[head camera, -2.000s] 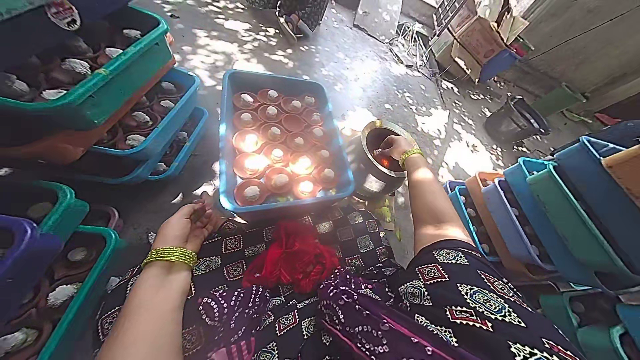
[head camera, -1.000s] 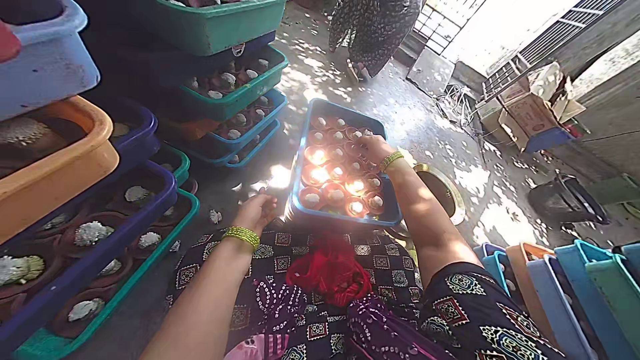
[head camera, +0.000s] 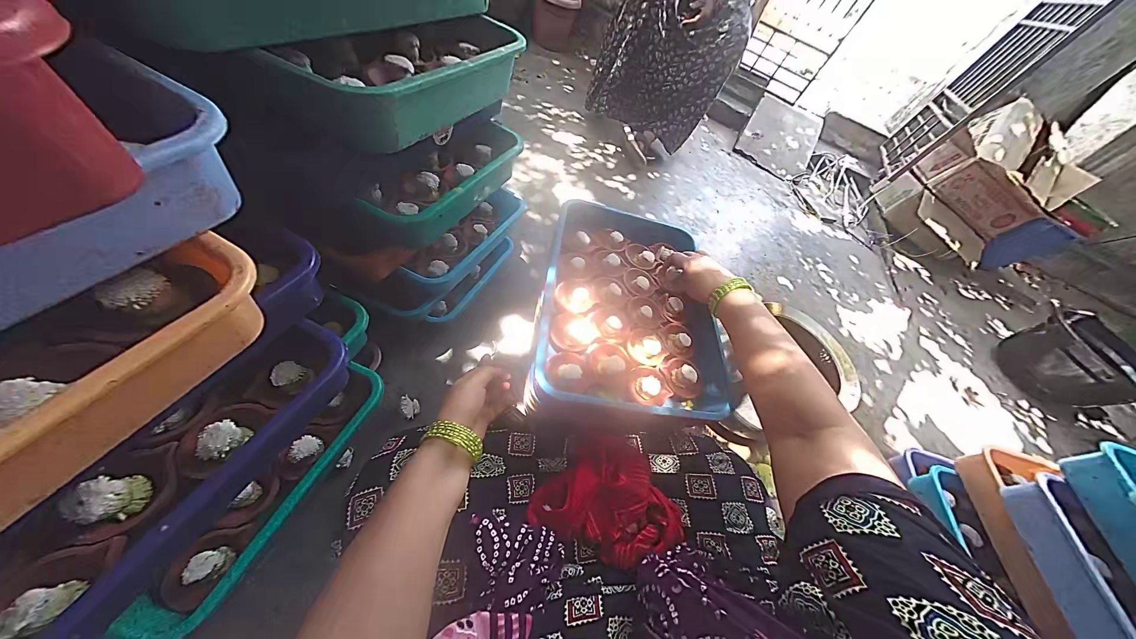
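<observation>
A blue plastic tray (head camera: 632, 406) stands before my knees, with rows of small reddish clay cups (head camera: 645, 311) in it, each topped by a whitish tuft. Sunlight glares on several of them. My right hand (head camera: 697, 273) is at the tray's right side, its fingertips down at one of the far cups; whether they grip something is hidden. My left hand (head camera: 479, 395) is in the air left of the tray's near corner, fingers curled, with nothing clearly visible in it. Beneath my right forearm is a round metal pot (head camera: 839, 351), partly covered by the arm.
Stacked trays of similar cups rise at left, among them a green tray (head camera: 444, 93) and an orange tray (head camera: 222, 293). More trays (head camera: 1012, 506) stand at lower right. Beyond are a black tub (head camera: 1065, 355), cardboard boxes (head camera: 985, 195) and a standing person in a patterned garment (head camera: 670, 71).
My right hand has moved from the metal pot to the cups in the tray, and is farther along them than a second ago. The view has turned to the left.
</observation>
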